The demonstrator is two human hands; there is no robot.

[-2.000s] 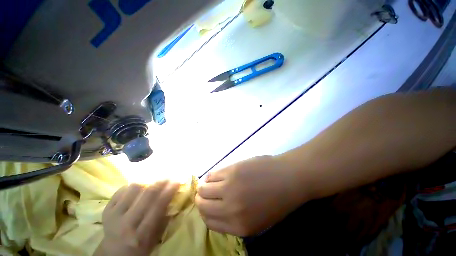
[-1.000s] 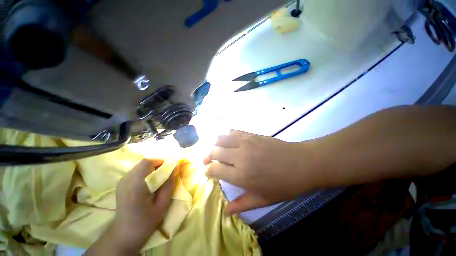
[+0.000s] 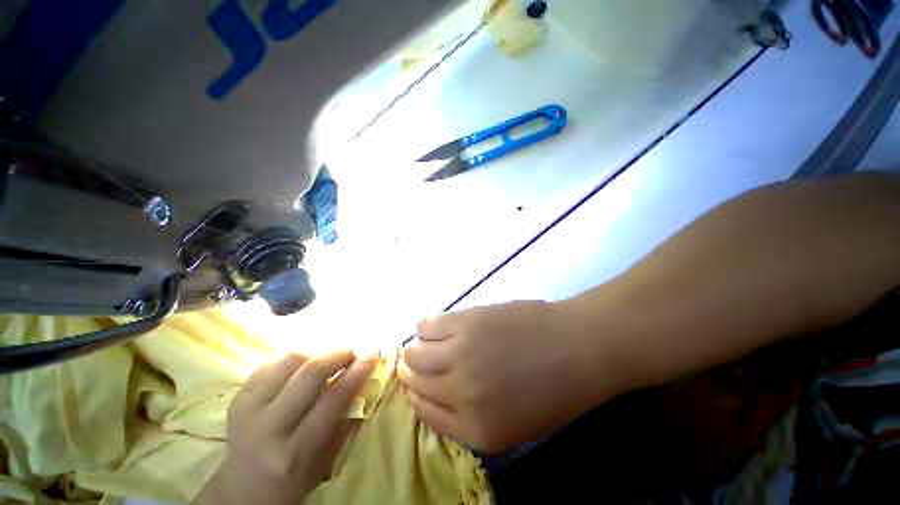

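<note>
Crumpled yellow fabric [image 3: 187, 385] lies below the sewing machine head [image 3: 197, 128] and runs down to the bottom edge. My left hand [image 3: 291, 419] lies on the fabric, fingers bent, with a fold of it at the fingertips. My right hand [image 3: 484, 370] is just to its right, fingers curled onto the fabric's edge and pinching it. The round tension assembly [image 3: 274, 261] is close above the hands. Lamp glare hides the needle and presser foot.
Blue thread snips [image 3: 503, 140] lie on the white machine bed [image 3: 592, 118], blades pointing left. Yellow scraps [image 3: 515, 28] are at the top. Dark-handled scissors [image 3: 851, 22] are at the top right corner. A metal lever [image 3: 89, 340] crosses at left.
Since one second ago, my right hand has closed from spread fingers onto the fabric edge. My left hand has come nearer to it. The camera view has shifted, showing more of the machine lettering.
</note>
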